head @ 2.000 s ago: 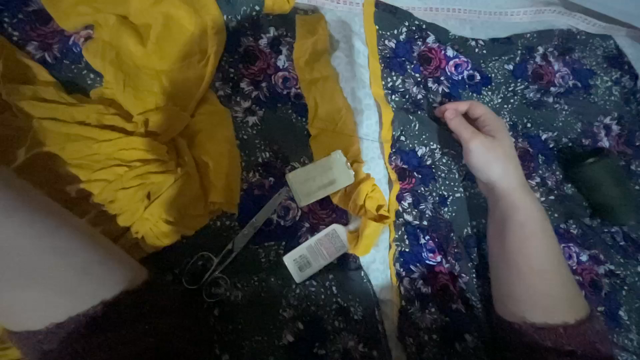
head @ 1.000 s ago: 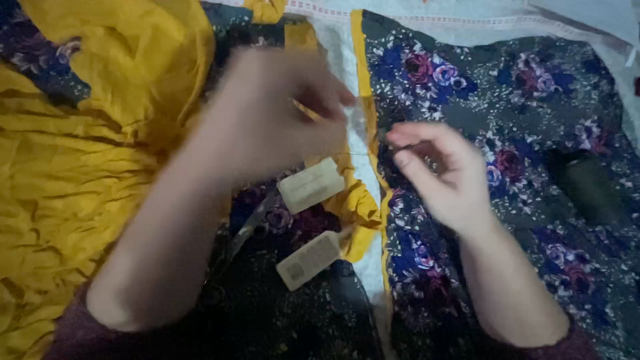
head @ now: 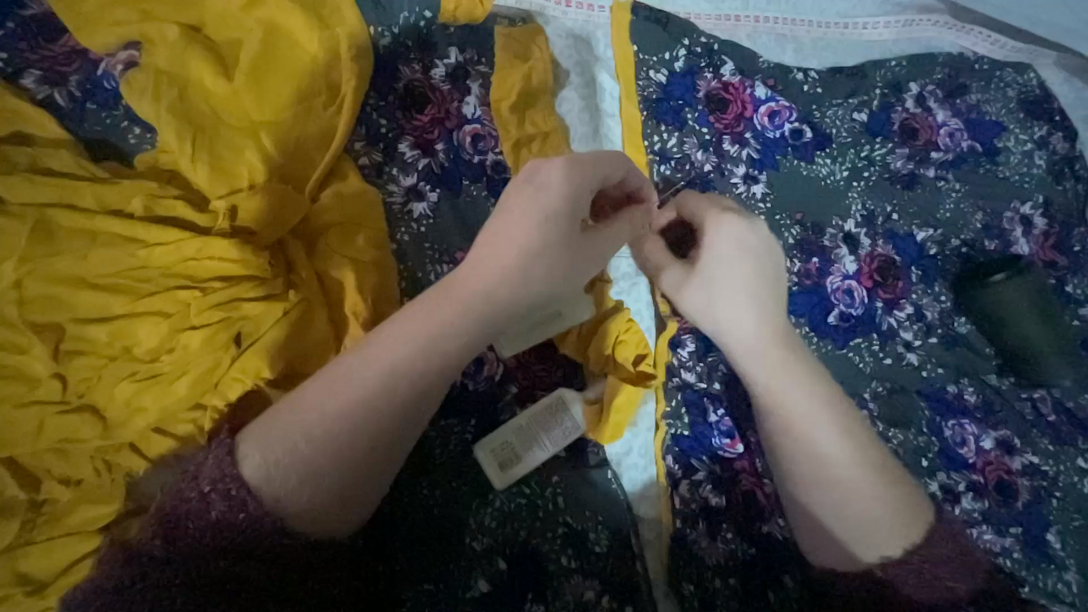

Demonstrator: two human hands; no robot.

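My left hand (head: pixel 565 229) and my right hand (head: pixel 718 259) meet at the fingertips above the yellow edging (head: pixel 628 93) of a dark floral fabric (head: pixel 816 178). A thin needle (head: pixel 671 192) sticks up from the pinched fingers of my right hand. My left fingertips are pinched at the same spot; thread between them is too fine to make out. Below my left wrist lies a pale card (head: pixel 548 327), partly covered. Nearer to me is a white tag (head: pixel 531 438) bearing print, beside a crumpled yellow strip (head: pixel 619 348).
A large bunched yellow cloth (head: pixel 170 280) covers the left side. On the floral fabric at the right lies a dark spool-like cylinder (head: pixel 1016 319). White patterned cloth (head: pixel 586 85) shows between the floral pieces and along the far edge.
My left hand, low at the left edge two seconds ago, has come over to meet my right hand. The scissors seen earlier at the left are now hidden.
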